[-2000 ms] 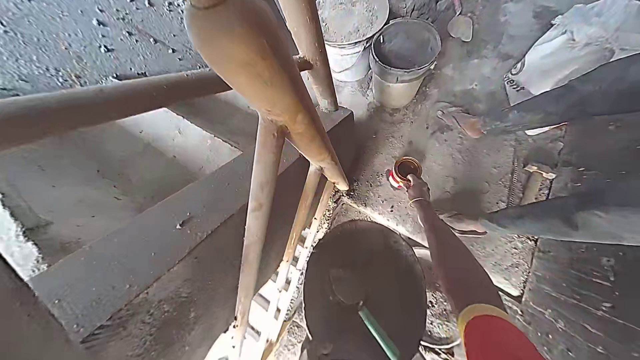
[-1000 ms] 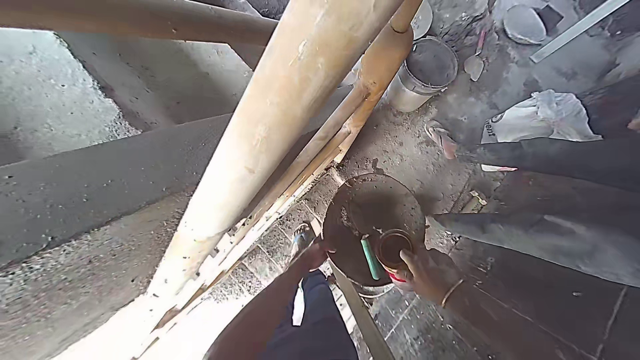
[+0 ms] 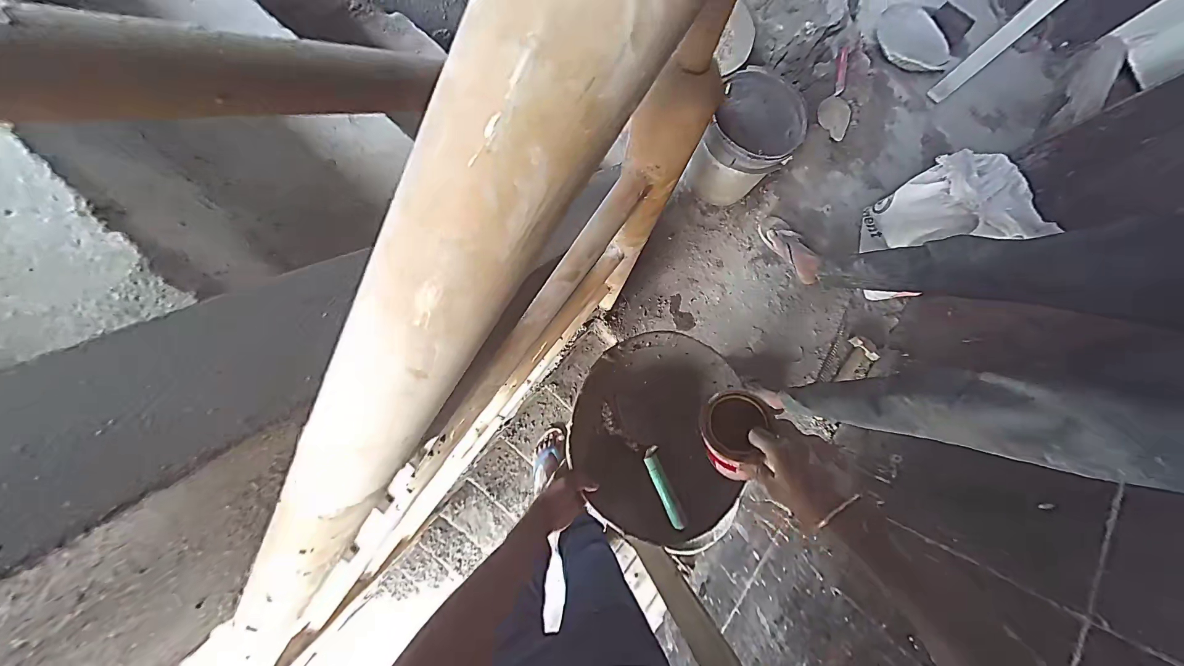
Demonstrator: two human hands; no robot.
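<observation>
My left hand (image 3: 560, 504) is at the left rim of a large dark round container (image 3: 638, 356), its fingertips on the edge. My right hand (image 3: 791, 467) grips a small round tin (image 3: 737, 424), brown inside with red on its outside, tilted over the container's right side. A green stick-like handle (image 3: 664, 490) lies inside the container, left of the tin; what it belongs to cannot be told. The container's inside is dark, and its contents are hard to make out.
A thick wooden post (image 3: 453, 250) and rails slant along the left. Beyond stand a bucket (image 3: 754, 125) and a trowel (image 3: 834, 113) on dusty ground. A white sack (image 3: 962, 203) lies beside another person's trousered legs (image 3: 971, 407) at right. A hammer-like tool (image 3: 858, 356) lies near one foot.
My left hand has come into view at the container's rim. The tin in my right hand has moved from beyond the container to over its right side. The view has shifted.
</observation>
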